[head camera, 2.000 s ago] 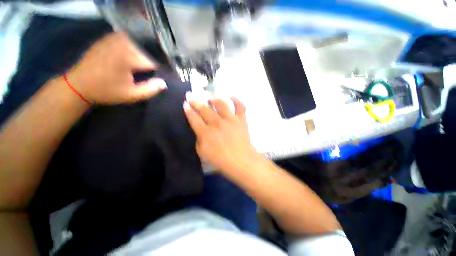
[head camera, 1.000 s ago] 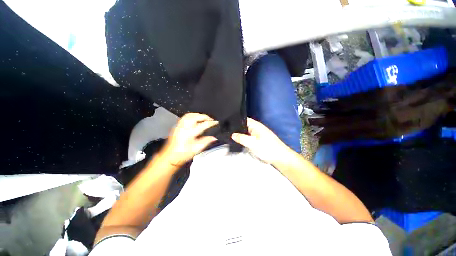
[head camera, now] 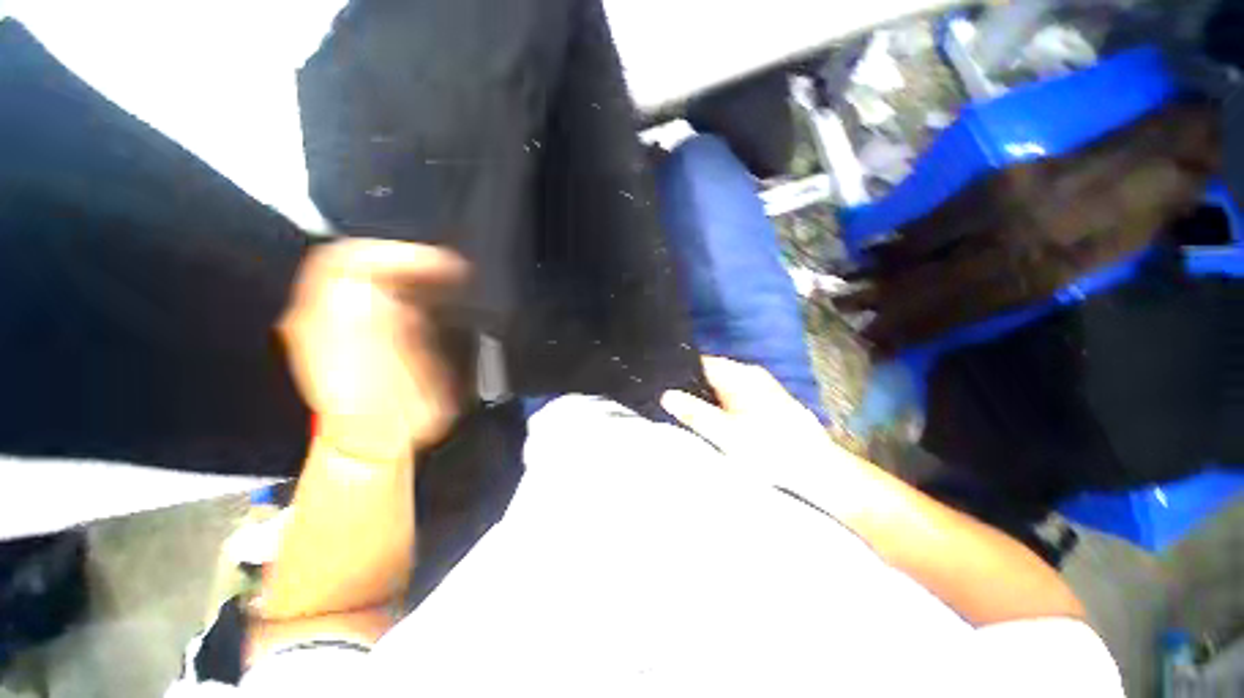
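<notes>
Black cloth (head camera: 546, 177) with small white specks lies over the table's front edge and hangs into my lap. My right hand (head camera: 750, 409) grips its near right edge between thumb and fingers. My left hand (head camera: 375, 341) is blurred, over the left part of the cloth; whether it holds anything cannot be told. A small pale strip (head camera: 491, 368) shows beside its fingers. Another large dark panel (head camera: 137, 300) spreads at the far left.
The white table (head camera: 737, 48) runs across the top, with its front edge above my lap. A blue crate (head camera: 1078, 116) with brown cloth (head camera: 1010, 252) over it stands at the right. Dark cloth (head camera: 1105, 368) lies below it. Scraps lie on the floor.
From the machine, the view has dropped to my lap. In the last second my left hand has moved left, away from the cloth's near edge. My right hand has shifted slightly right and down.
</notes>
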